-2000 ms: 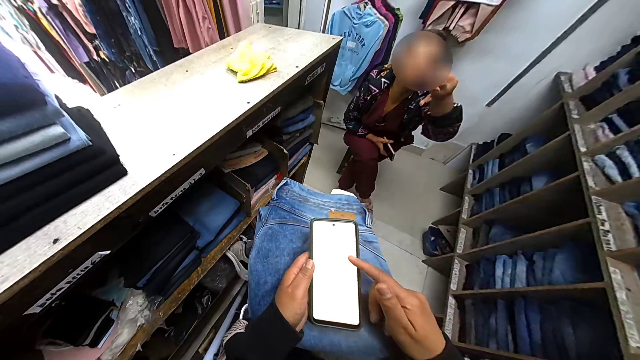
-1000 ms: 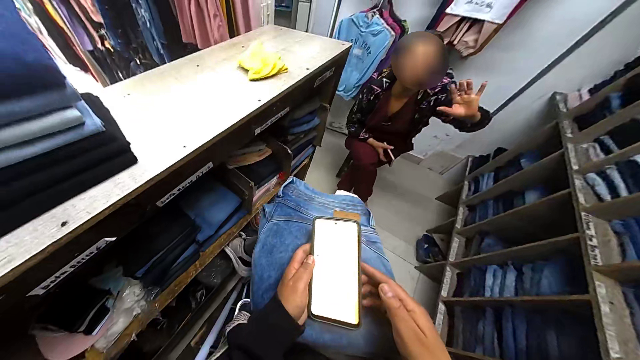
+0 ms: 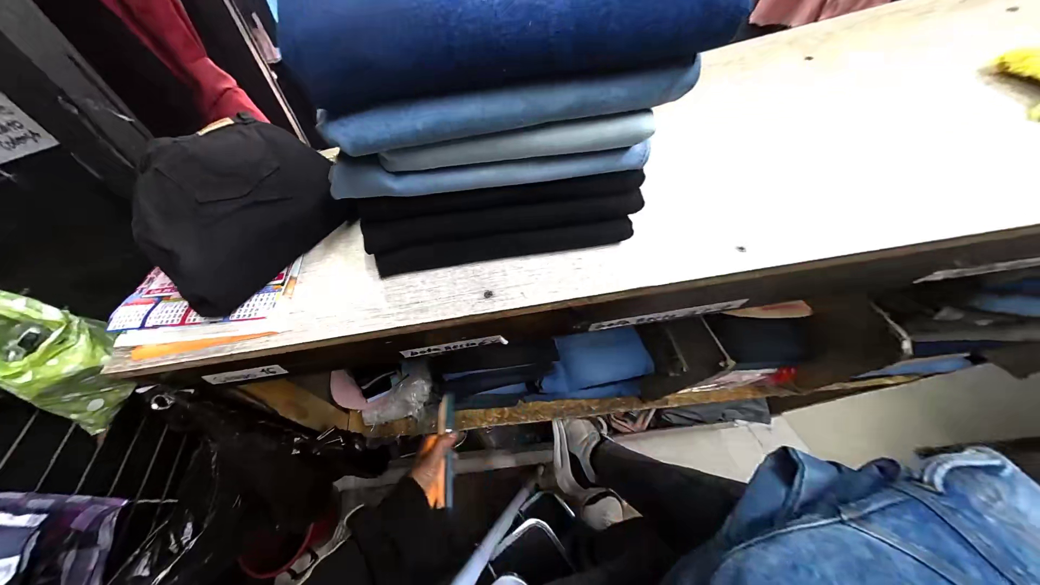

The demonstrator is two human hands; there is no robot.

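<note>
My left hand (image 3: 432, 470), in a black sleeve, is low in the middle of the head view, closed around a smartphone (image 3: 447, 451) seen nearly edge-on, with an orange part beside it. The hand hangs just below the counter's lower shelf. My right hand is out of view. A pair of blue denim jeans (image 3: 877, 520) lies at the lower right, over my lap. On the counter (image 3: 812, 162) stands a stack of folded blue and black jeans (image 3: 504, 162). Left of it, folded black trousers (image 3: 227, 195) rest on printed calendar sheets (image 3: 166, 313).
Folded clothes (image 3: 605, 361) fill the shelf under the counter, whose edge bears written labels. A green dotted plastic bag (image 3: 57, 357) hangs at the left above a wire rack (image 3: 73, 455). Below are my shoes (image 3: 577, 459) and metal tubing (image 3: 508, 528). Yellow cloth (image 3: 1020, 65) lies far right.
The view has swung strongly left and down, so the seated person is out of sight. The phone, upright over the jeans before, is now off to their left. My right hand has left the view.
</note>
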